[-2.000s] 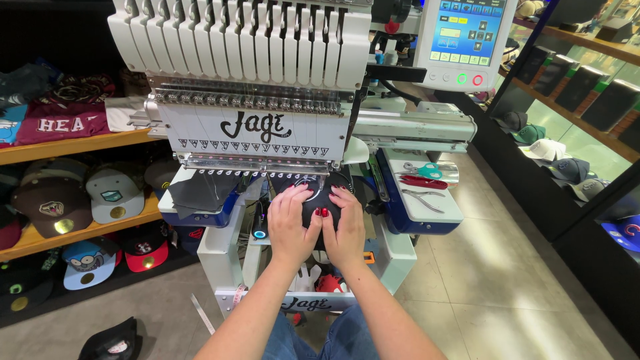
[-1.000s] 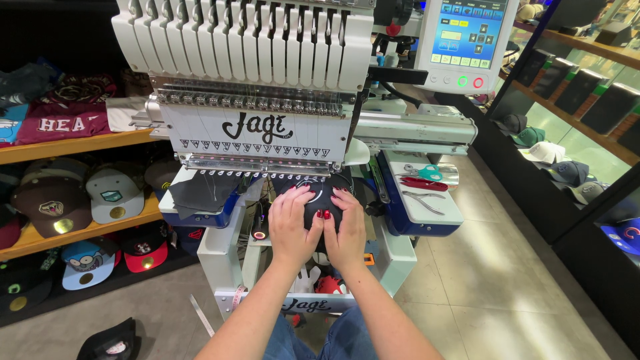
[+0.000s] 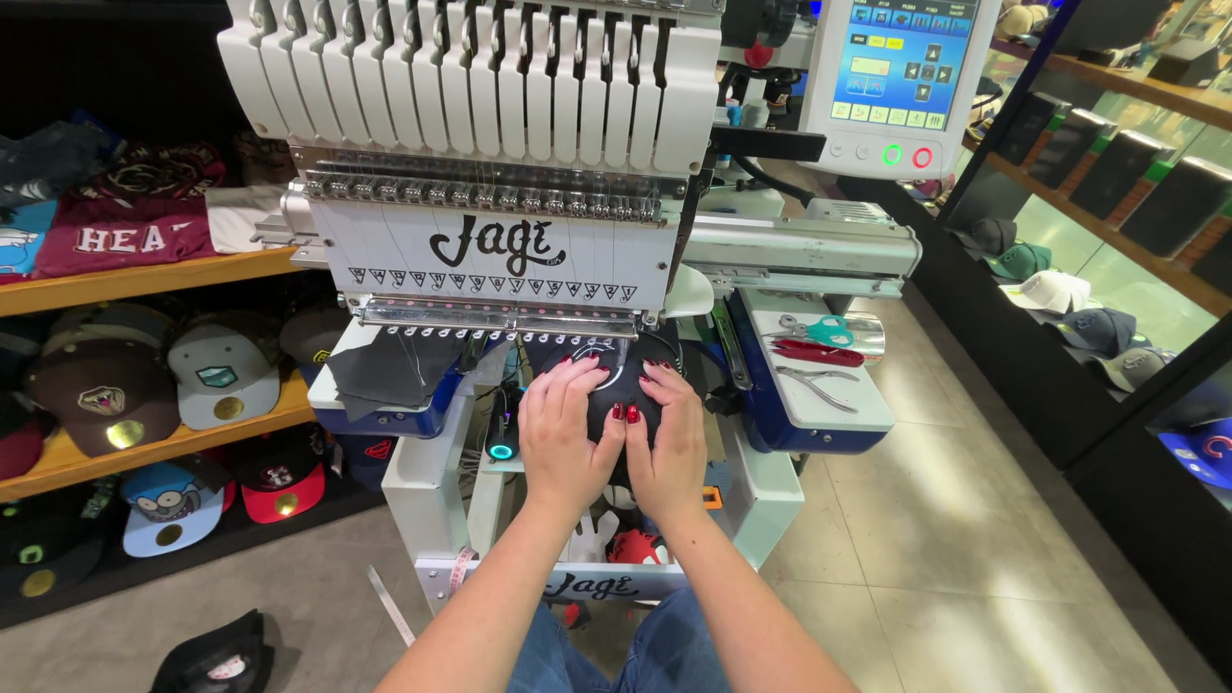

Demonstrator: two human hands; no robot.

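Observation:
Under the needle row of a white multi-needle embroidery machine (image 3: 500, 245) sits a black cap (image 3: 624, 385) with white stitched lines near its top. My left hand (image 3: 563, 423) rests on the cap's left side, fingers bent over it. On its right side lies my right hand (image 3: 672, 433). Both thumbs, with red nails, are side by side on the cap's near part. Neither hand visibly grips an edge; the undersides of the fingers are hidden. A needle stands right behind the fingertips, close to the stitching.
Teal-handled scissors (image 3: 830, 330), red snips (image 3: 818, 354) and metal pliers (image 3: 818, 387) lie on the machine's right table. Dark fabric pieces (image 3: 395, 371) cover the left table. A lit control screen (image 3: 895, 67) stands at upper right. Caps fill shelves (image 3: 279, 397) at left; another black cap (image 3: 217, 659) lies on the floor.
The cap has shifted slightly under the needles, and the white stitching shows more than two seconds ago. Both hands remain on the cap with only small shifts.

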